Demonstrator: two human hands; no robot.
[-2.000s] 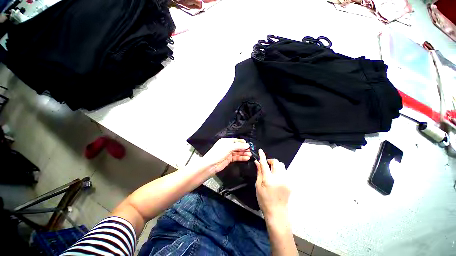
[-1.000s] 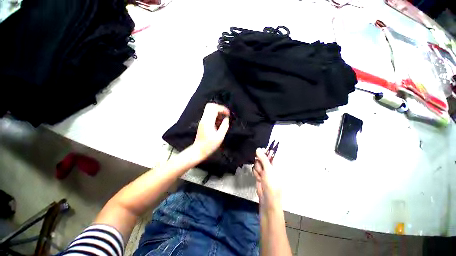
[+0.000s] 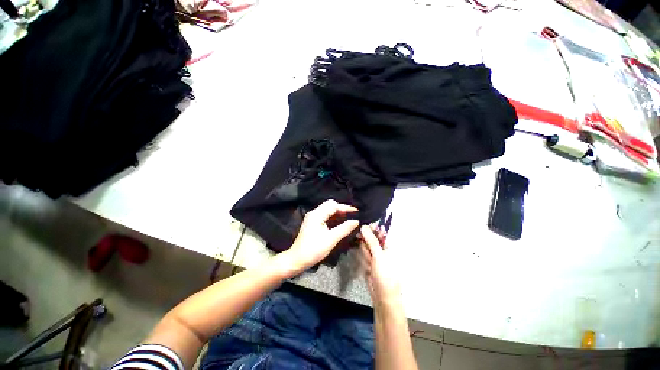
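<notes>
A black garment (image 3: 278, 191) lies at the near table edge, with a bunched strap or trim part on top of it. My left hand (image 3: 322, 235) is over its near right part, thumb and fingertips pinching the black cloth edge. My right hand (image 3: 375, 260) touches the left fingertips and holds small dark thread snips (image 3: 386, 222), whose pointed blades stick up past the fingers. The snips' handles are hidden in the hand. The near garment pile (image 3: 420, 119), with thin loops at its far left end, lies just beyond.
A larger far garment pile (image 3: 79, 94) is at upper left. A smartphone (image 3: 509, 204), a white-and-black cylindrical item (image 3: 572, 148) and clear plastic packets (image 3: 604, 94) lie right. Red shoes (image 3: 118, 251) and a metal frame (image 3: 54, 329) are on the floor at left.
Since one second ago, my left hand has moved down and right from the garment's middle to its near edge. My right hand has moved slightly left to meet it. The snips remain in my right hand.
</notes>
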